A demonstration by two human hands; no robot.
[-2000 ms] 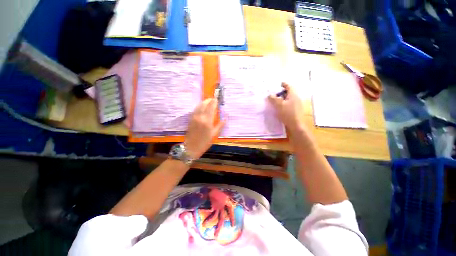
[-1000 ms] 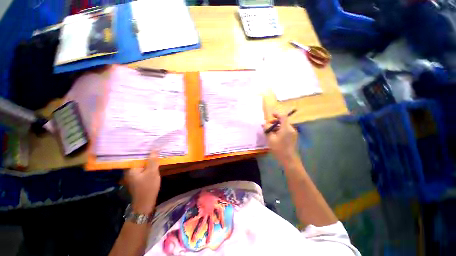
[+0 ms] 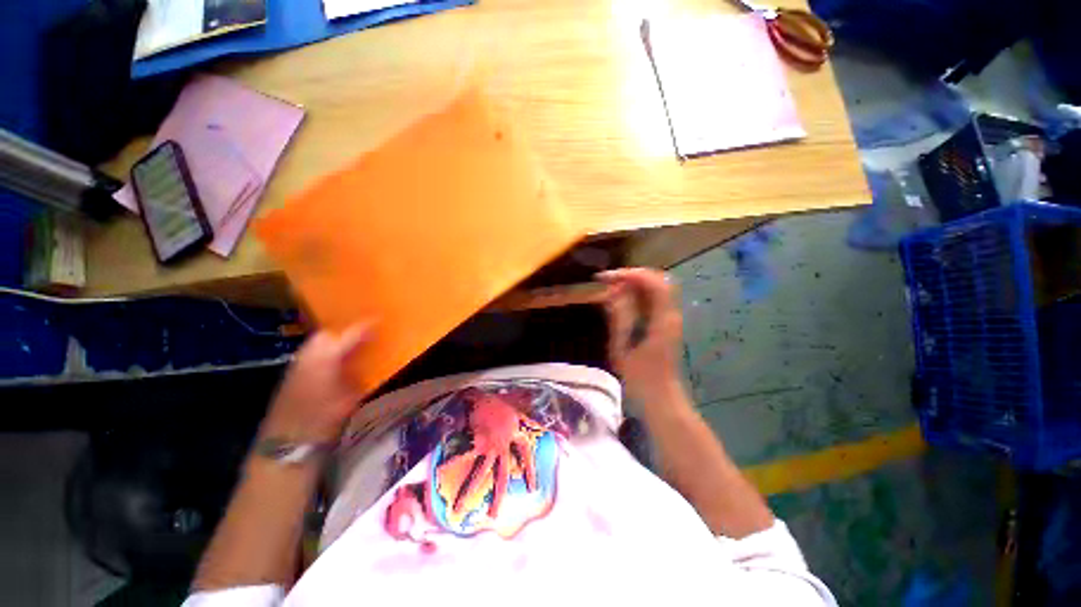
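The orange clip folder (image 3: 421,213) is closed, its plain cover up, and tilted over the desk's near edge. My left hand (image 3: 320,385) holds its lower left corner. My right hand (image 3: 644,326) is at the front edge of the open desk drawer (image 3: 551,296), with its fingers on the wooden edge. A small dark thing, probably the pen, shows blurred in my right hand. The drawer's inside is dark and partly hidden by the folder.
A smartphone (image 3: 173,204) lies on a pink form (image 3: 243,133) at the left. The blue clip folder (image 3: 290,42) is at the far edge. A pink paper stack (image 3: 726,89) and scissors (image 3: 801,38) are at the right. A blue crate (image 3: 990,338) stands on the floor at right.
The orange folder, open with pink forms showing, is now closed and turned at an angle nearer my lap. My right hand has moved from beside the folder to the drawer, which is pulled out.
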